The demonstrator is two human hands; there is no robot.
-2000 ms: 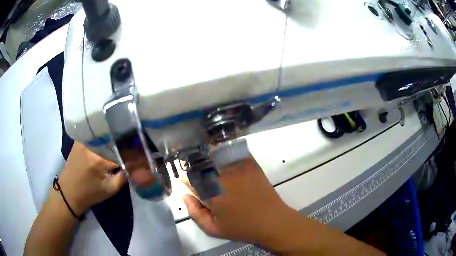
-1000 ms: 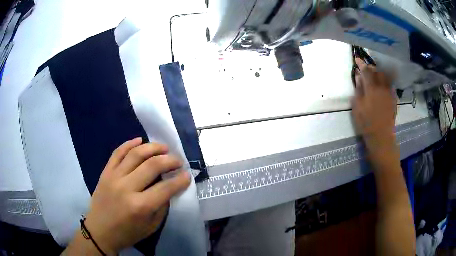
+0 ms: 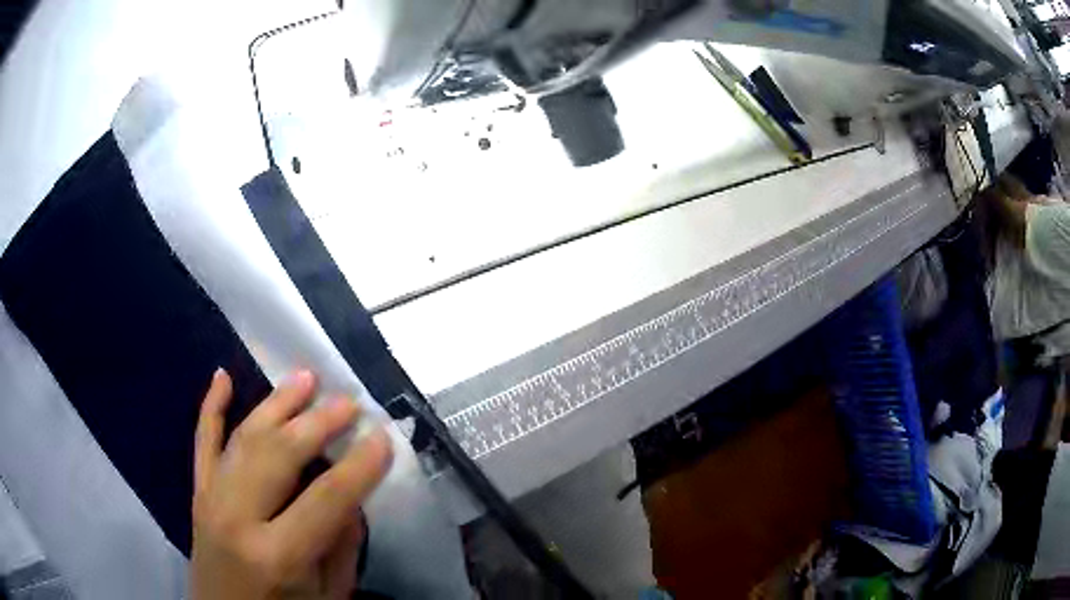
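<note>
A joined garment piece lies on the left of the table, with a navy panel [image 3: 117, 340] and white panels [image 3: 194, 223] on both sides. A narrow navy strip [image 3: 323, 281] runs along its right edge. My left hand [image 3: 282, 492] is over the navy and white cloth near the table's front, fingers spread, gripping nothing visible. A long dark object [image 3: 499, 510] slants from the strip's lower end to the bottom edge; it is blurred and I cannot tell what it is. My right hand is not in view.
The white sewing machine head [image 3: 657, 35] overhangs the table's back. Yellow-green snips [image 3: 763, 111] lie right of it. A ruler scale [image 3: 657, 340] marks the grey front edge. A blue crate [image 3: 880, 410] stands below. A person's sleeve [image 3: 1050, 258] shows far right.
The cloth is out from under the machine head. My right hand reached to the tools at the right, then left the picture. The black-handled scissors no longer show there. The view has shifted.
</note>
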